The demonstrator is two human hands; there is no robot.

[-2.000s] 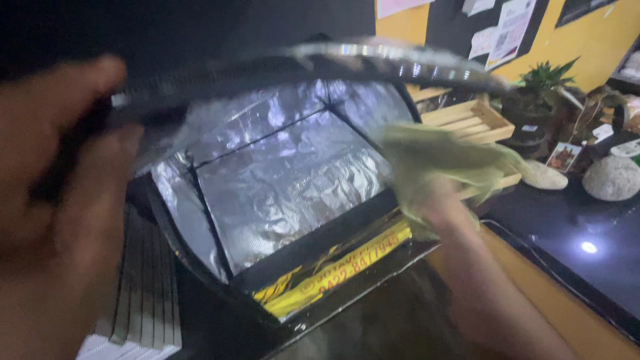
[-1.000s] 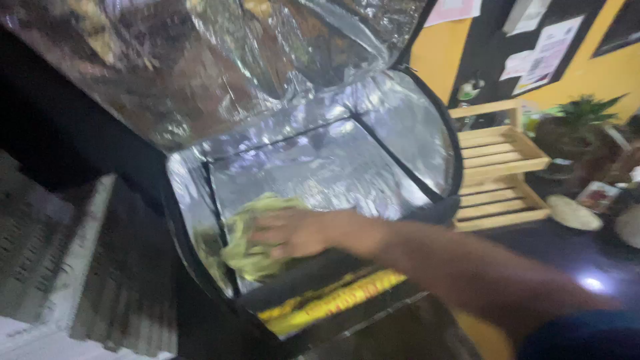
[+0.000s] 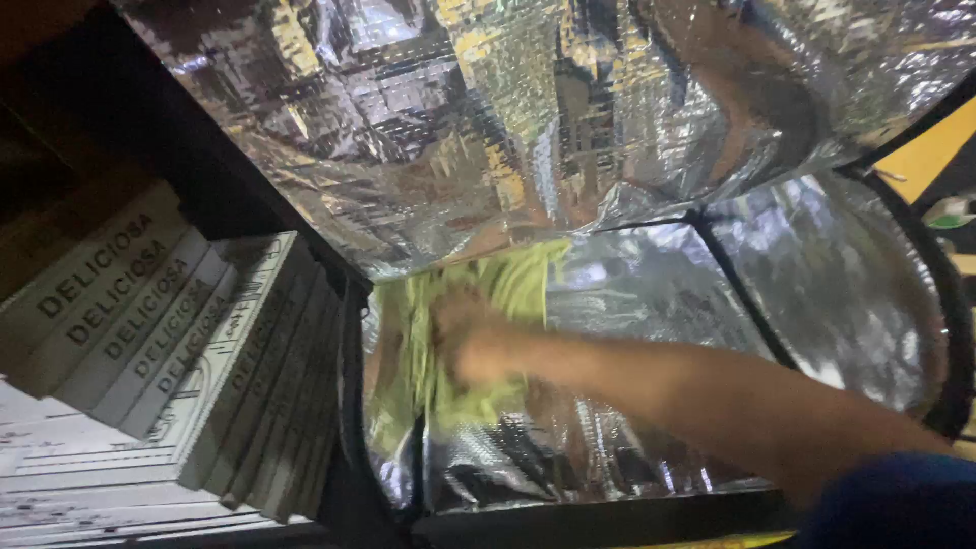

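Observation:
My right hand (image 3: 484,343), blurred, presses a yellow-green cloth (image 3: 518,293) against the silver foil lining at the left end of an insulated bag (image 3: 648,290). My right forearm reaches in from the lower right, with a blue sleeve at its edge. Above the hand, the bag's foil-lined lid (image 3: 457,114) stands raised and fills the upper part of the view. Dark piping and black seams edge the lining. My left hand is not in view.
Stacks of flat printed cardboard boxes (image 3: 252,374) stand close to the bag's left side. A yellow wall (image 3: 930,152) shows beyond the bag at the upper right. The bag's dark front edge (image 3: 610,515) runs along the bottom.
My left hand, at the raised lid's edge two seconds ago, is out of view. The lid is open wider. My right hand and the cloth have moved into the bag. The view has come closer.

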